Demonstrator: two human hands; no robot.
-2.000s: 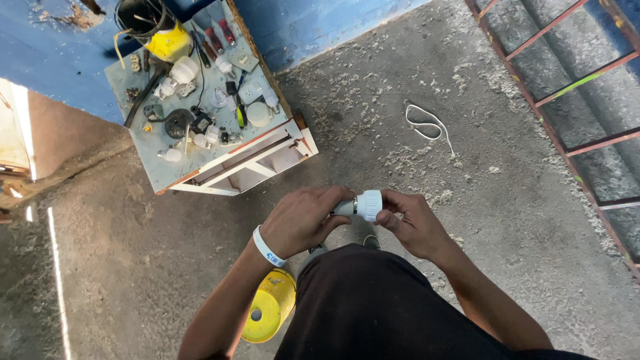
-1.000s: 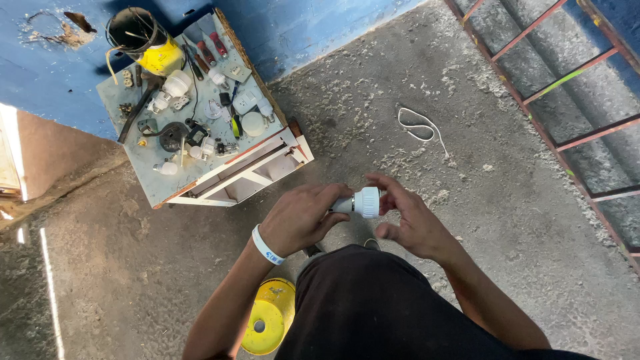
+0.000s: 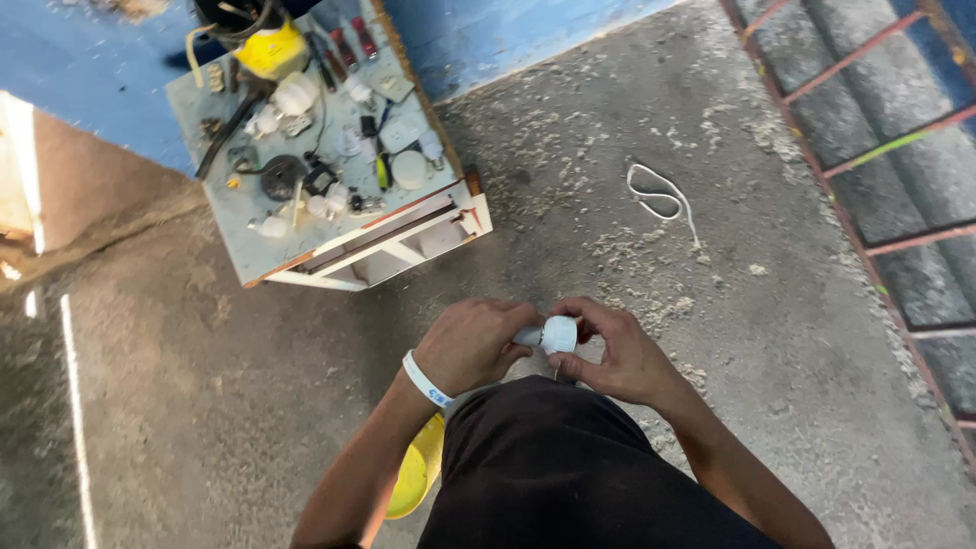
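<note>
In front of my lap, my left hand grips the grey, narrower end of a white plastic fitting, which looks like a lamp holder or bulb base. The fingers and thumb of my right hand close around the wide, ribbed white end. A thin metallic band shows between the grey and white parts. The fitting lies roughly sideways, its wide end toward the right. A white wristband with writing circles my left wrist. My fingers hide part of the grey end.
At upper left, a worktable bears bulbs, screwdrivers, a round white disc and a black-and-yellow container. A yellow bucket stands beside my leg. A white cord lies on the debris-strewn floor. Red metal bars run along the right.
My right fingers were spread more around the white end a second ago and now close on it. My left hand keeps its grip on the grey end.
</note>
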